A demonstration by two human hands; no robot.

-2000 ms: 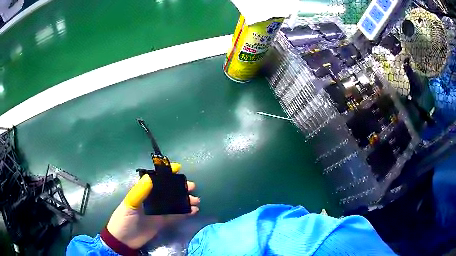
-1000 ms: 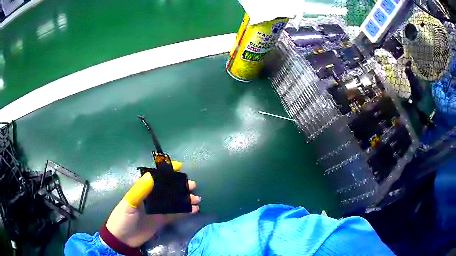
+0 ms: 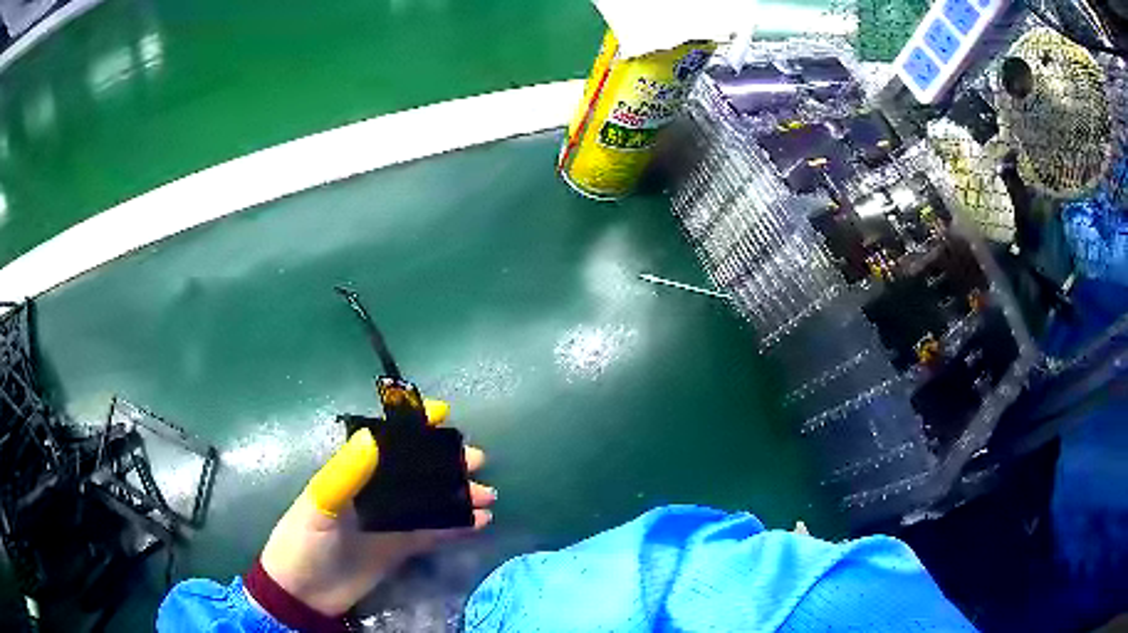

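My left hand [image 3: 324, 534], with yellow finger cots on the thumb and a fingertip, holds a black, near-square display module [image 3: 414, 480] above the dark green mat. The thumb lies along its left edge and the other fingers are behind it, with tips showing at its right edge. A thin dark flex cable [image 3: 371, 340] with an amber patch at its base points up and left from the module's top edge. My right hand is not visible; only a blue sleeve [image 3: 705, 575] crosses the bottom of the picture.
Thin black frames [image 3: 93, 495] lie heaped at the left. A stack of clear blister trays [image 3: 810, 359] with black modules stands at the right. A yellow can [image 3: 625, 118] with a white wipe, a thin white stick [image 3: 683, 287], a power strip [image 3: 950, 47] and a round fan [image 3: 1054, 111] also show.
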